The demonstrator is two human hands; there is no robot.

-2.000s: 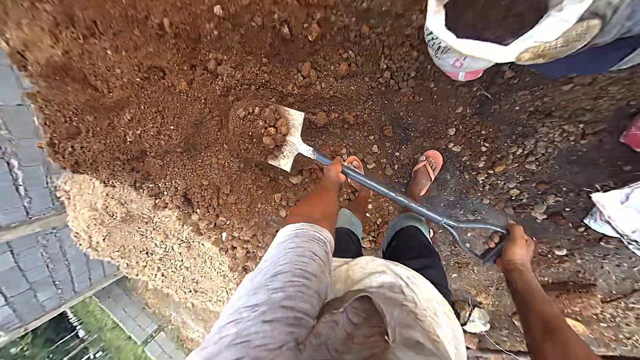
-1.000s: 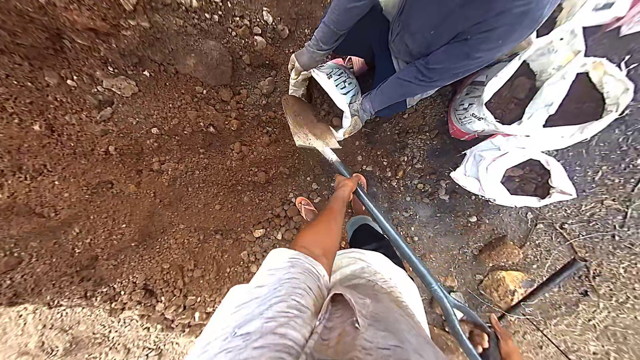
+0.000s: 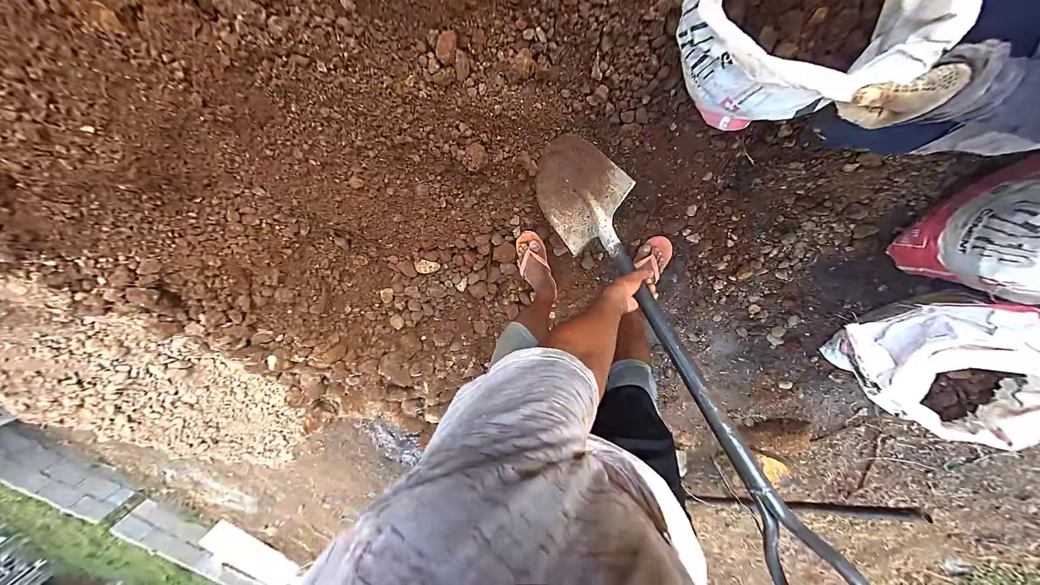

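Note:
My left hand (image 3: 632, 291) is closed around the dark metal shaft of a shovel (image 3: 691, 366), just behind the blade socket. The shovel's blade (image 3: 577, 191) is smeared with reddish soil, carries no visible heap, and hangs over the ground by my feet. The shaft slants down to the right, where its forked handle (image 3: 768, 504) runs out at the bottom edge. My right hand is outside the picture. To the upper right, a white sack (image 3: 715, 69) with soil inside stands open-mouthed, a co-worker's gloved hand (image 3: 914, 96) at its rim.
Reddish soil and stones (image 3: 244, 179) spread across the upper left, with pale gravel (image 3: 162, 390) below. At right are a red and white sack (image 3: 991, 236) and an open white sack (image 3: 886, 357) holding soil. A dark bar (image 3: 837, 510) lies behind my legs. Paving blocks (image 3: 65, 471) edge the lower left.
The blade carried stones and soil two seconds ago, then was at the mouth of a sack held by the co-worker; now it is away from the sack without its load. My right hand has left view.

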